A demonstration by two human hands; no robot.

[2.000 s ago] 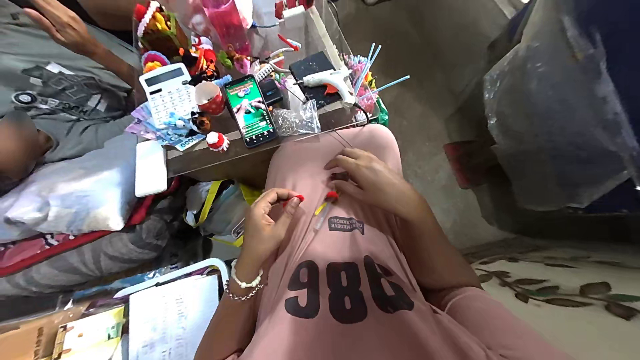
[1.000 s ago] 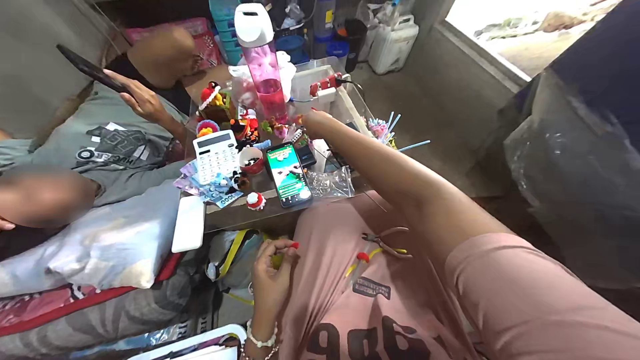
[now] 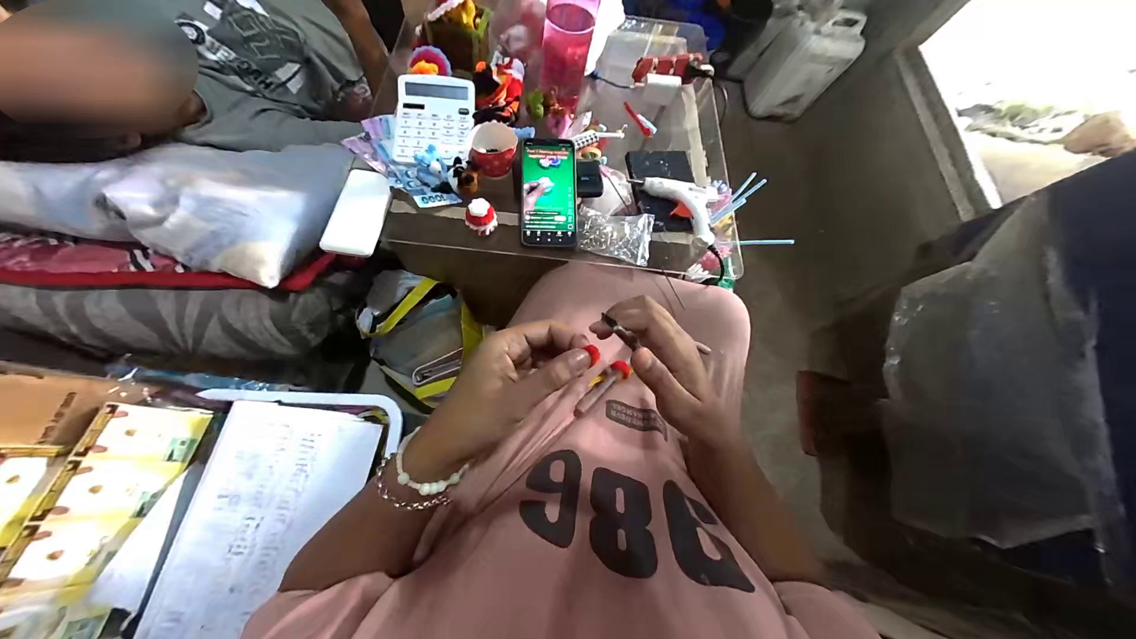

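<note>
Over my lap, my left hand (image 3: 524, 377) pinches a small red fuzzy piece (image 3: 591, 355) between thumb and fingertips. Just right of it, my right hand (image 3: 670, 368) grips a thin dark tool (image 3: 619, 330), whose kind I cannot tell. Between the hands, a second red piece (image 3: 620, 368) lies on the pink shirt beside a slim pale stick (image 3: 596, 395) and something yellow. Past my knees, a white glue gun (image 3: 683, 193) rests near the table's right corner, with a phone (image 3: 548, 193) showing a green picture to its left.
The table (image 3: 461, 232) also holds a calculator (image 3: 433, 115), a red cup (image 3: 493, 149), a small red-and-white figure (image 3: 480, 216), a plastic bag (image 3: 621, 235) and a pink bottle (image 3: 568, 53). A person in grey (image 3: 275, 71) is at the upper left. Written sheets (image 3: 257, 515) lie in a white-rimmed tray at lower left.
My right hand has come back from the far part of the table to my lap, beside my left hand, and now holds the dark tool. The left hand keeps its red piece.
</note>
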